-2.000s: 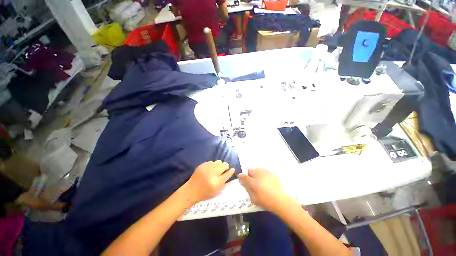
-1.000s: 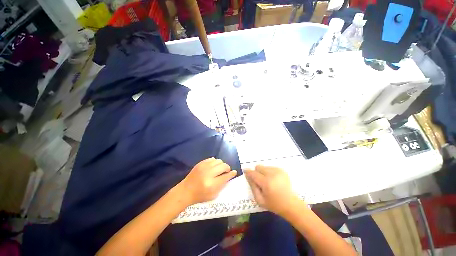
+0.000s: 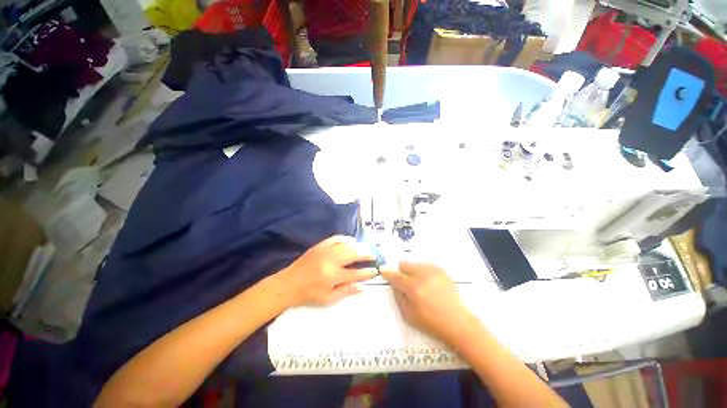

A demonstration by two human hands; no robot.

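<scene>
A large navy garment panel (image 3: pixel 215 215) spreads over the left of the white table and hangs off its left side. My left hand (image 3: pixel 331 271) lies on the panel's right edge, fingers bent, pinching the edge just in front of the needle area. My right hand (image 3: pixel 422 295) is close beside it, thumb and fingertips together at the same cloth edge. The fingertips of both hands nearly touch. The presser foot and needle area (image 3: pixel 391 227) of the white sewing machine (image 3: pixel 470 179) is just beyond my hands, partly washed out by bright light.
A mobile phone (image 3: pixel 502 256) lies right of my right hand, with a thin yellow item (image 3: pixel 594 274) and a control panel (image 3: pixel 663 276) farther right. A wooden rod (image 3: pixel 379 60), clear bottles (image 3: pixel 586 100) and a dark spool with blue patch (image 3: pixel 670 100) stand behind.
The view has shifted, so the machine and phone sit farther right. Both hands are closer to the needle area, and the panel's edge by the left hand is more folded.
</scene>
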